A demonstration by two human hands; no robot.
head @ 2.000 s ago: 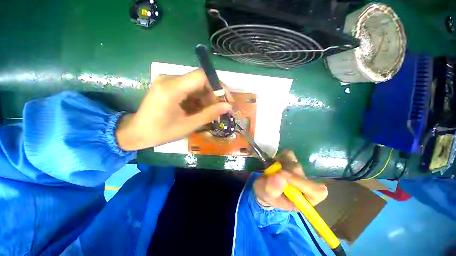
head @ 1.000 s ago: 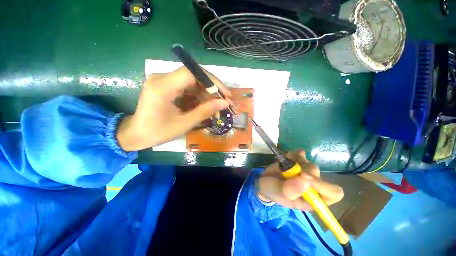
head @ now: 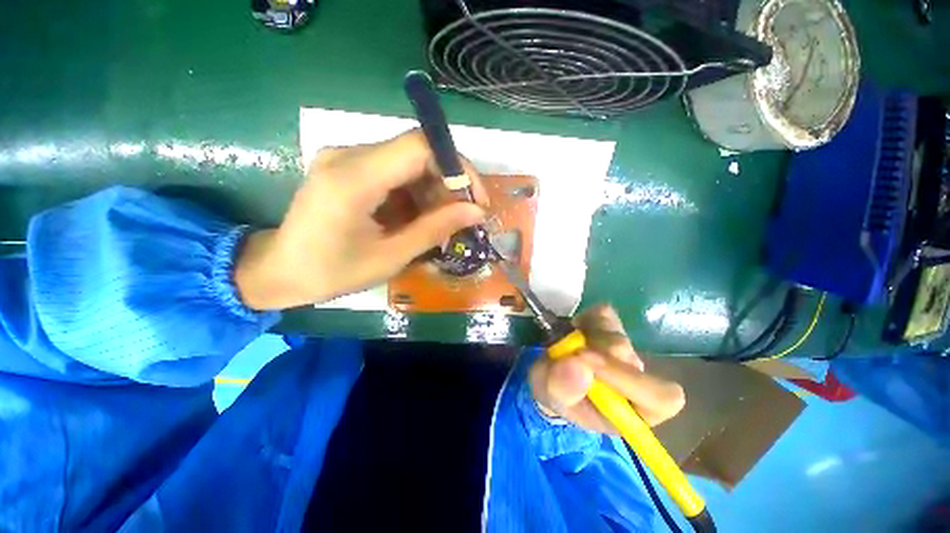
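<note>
A round black circuit board with a yellow centre sits in the orange-brown jig, which lies on a white paper sheet. My left hand holds dark-handled tweezers like a pen over the board; the fingers hide the board's left edge. My right hand holds the yellow soldering iron like a pen from the lower right. Its thin tip reaches the board's right edge. Whether the tip touches the board is too small to tell.
A black fan with a spiral wire guard stands behind the jig. Right of it are a crusted whitish tin, a blue ribbed box and cords. Another round board is cut off at the top edge. A brown carton shows below the bench.
Since one second ago, my right hand has moved the iron tip left to the board's right edge. The tweezers in my left hand now stand more upright. The camera view has shifted slightly.
</note>
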